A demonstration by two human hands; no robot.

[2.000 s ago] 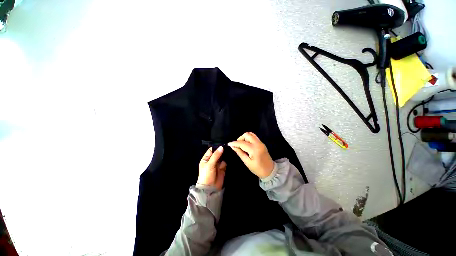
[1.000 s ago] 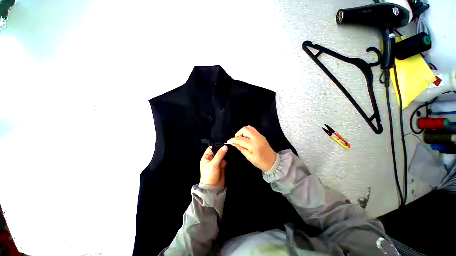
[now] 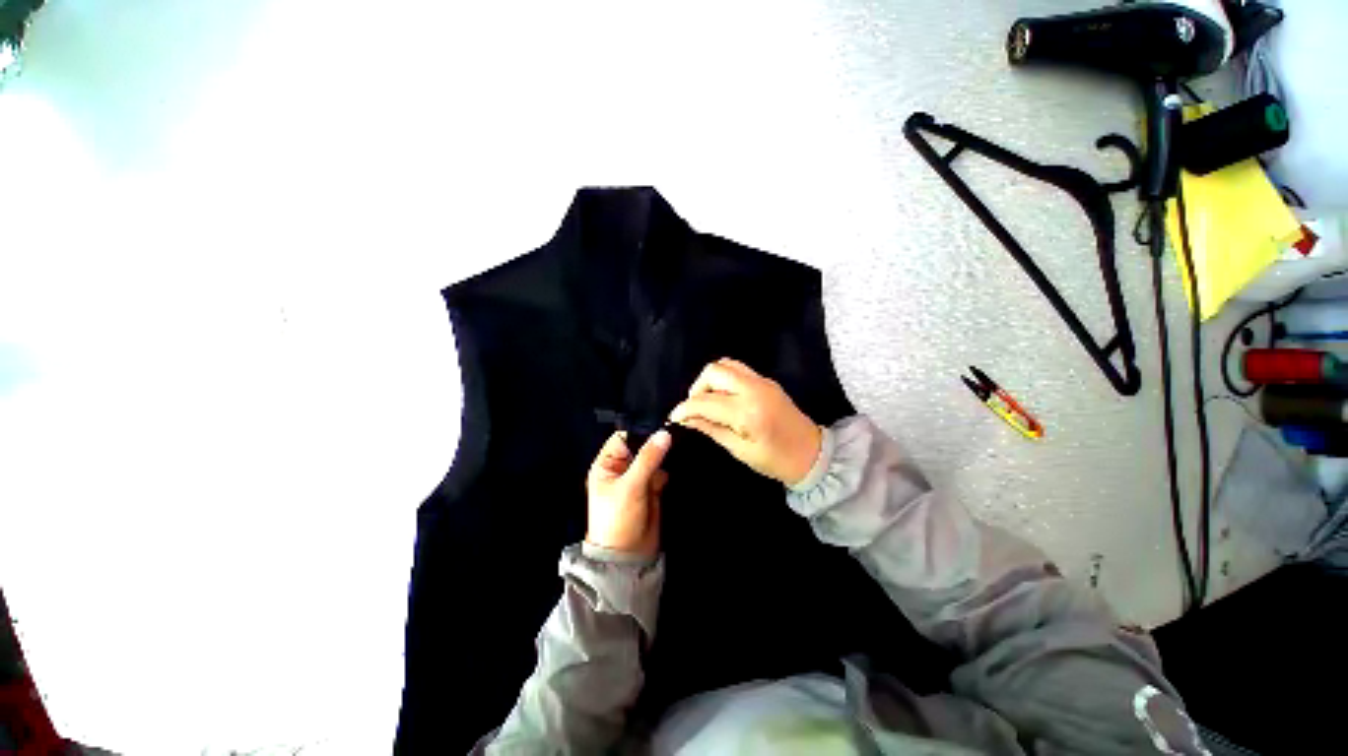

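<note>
A black sleeveless vest (image 3: 518, 369) lies on the pale worktable (image 3: 296, 488), stand collar away from me. A short dark frog fastener (image 3: 608, 417) shows faintly on its front, just above my left fingers. My left hand (image 3: 628, 495) pinches the vest's front between thumb and fingers. My right hand (image 3: 747, 425) is just to the right, its thumb and fingertips closed together close to the left thumb tip. Whatever is between the right fingertips is too small and dark to tell.
Right of the vest lie small yellow-red thread snips (image 3: 1004, 403) and a black hanger (image 3: 1035, 244). Farther right are a black hair dryer (image 3: 1109, 40), a yellow sheet (image 3: 1230, 234), long black cords (image 3: 1168, 428), a dark thread cone (image 3: 1236, 133) and a red spool (image 3: 1283, 366).
The right hand has shifted slightly up, its fingertips still close to the left thumb. The left hand still pinches the vest front. The table items appear slightly farther right as the view shifts.
</note>
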